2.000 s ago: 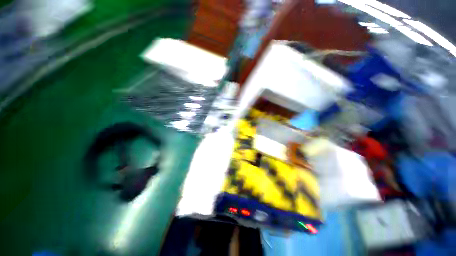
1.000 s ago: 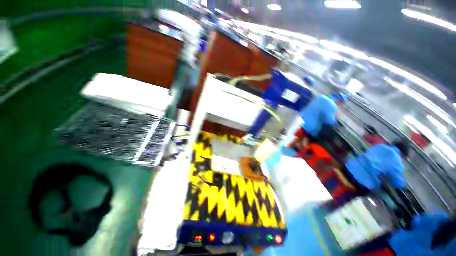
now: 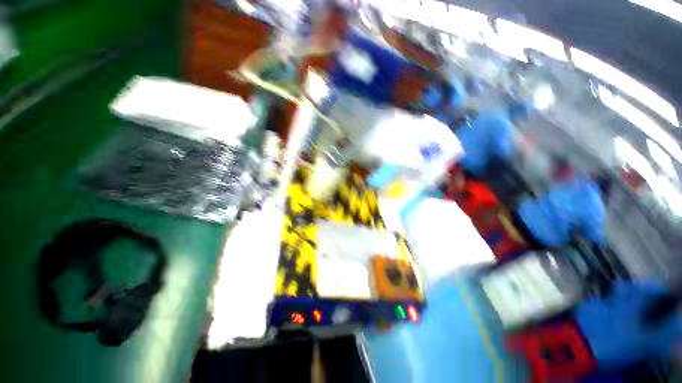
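The press bed with yellow-black tape (image 3: 298, 254) lies in front of me, blurred. The orange-brown fixture (image 3: 394, 277) with a dark round centre sits at its right front, beside the silver-grey base plate (image 3: 355, 243). The blue control strip (image 3: 359, 313) with red digits and green and red lights runs along the front edge. A white panel with a blue logo (image 3: 419, 146) shows behind the bed. Neither of my hands can be made out.
A black head strap (image 3: 52, 280) lies on the green bench (image 3: 191, 254) at left. Behind it are a grey tray (image 3: 161, 172) and a white foam slab (image 3: 183, 107). White cloth (image 3: 243, 277) lies left of the press. A person in dark blue (image 3: 366, 63) stands behind; others in light blue are at right.
The view has shifted. The press's white panel now shows behind the bed, and the fixture and base plate appear nearer the control strip. The person in dark blue appears nearer and further left.
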